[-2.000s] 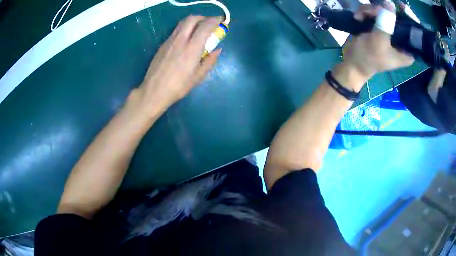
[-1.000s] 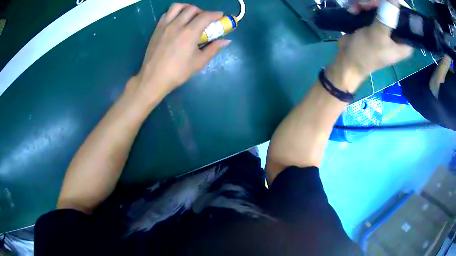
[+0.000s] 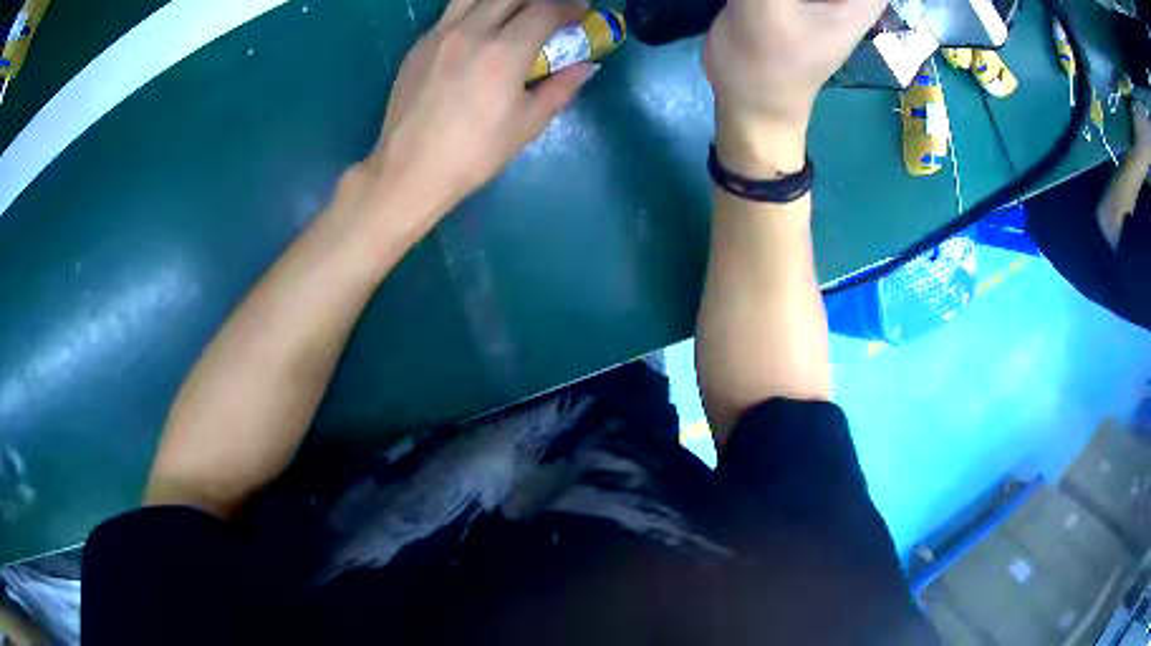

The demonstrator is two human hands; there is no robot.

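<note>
A yellow handheld unit (image 3: 577, 48) with a white label and a blue band lies on the dark green bench (image 3: 555, 240) at the top centre. My left hand (image 3: 486, 95) holds it from the left, with fingers over its far side and thumb at its near side. My right hand (image 3: 783, 57) is at the top edge, partly cut off, and grips the black screwdriver (image 3: 672, 18). The screwdriver's dark end is beside the unit's right end. The tip and any contact with the unit are hidden or out of frame.
Several yellow units (image 3: 925, 123) with thin cords lie at the right, near a metal feeder (image 3: 966, 23). A thick black cable (image 3: 1010, 192) loops there. A white strip (image 3: 120, 86) crosses the upper left. A blue stool (image 3: 911, 293) and another person's arm (image 3: 1121, 189) are at the right.
My right hand and the screwdriver have moved left from the feeder to the unit, uncovering the units at the right. My left hand has shifted slightly up and right with the unit.
</note>
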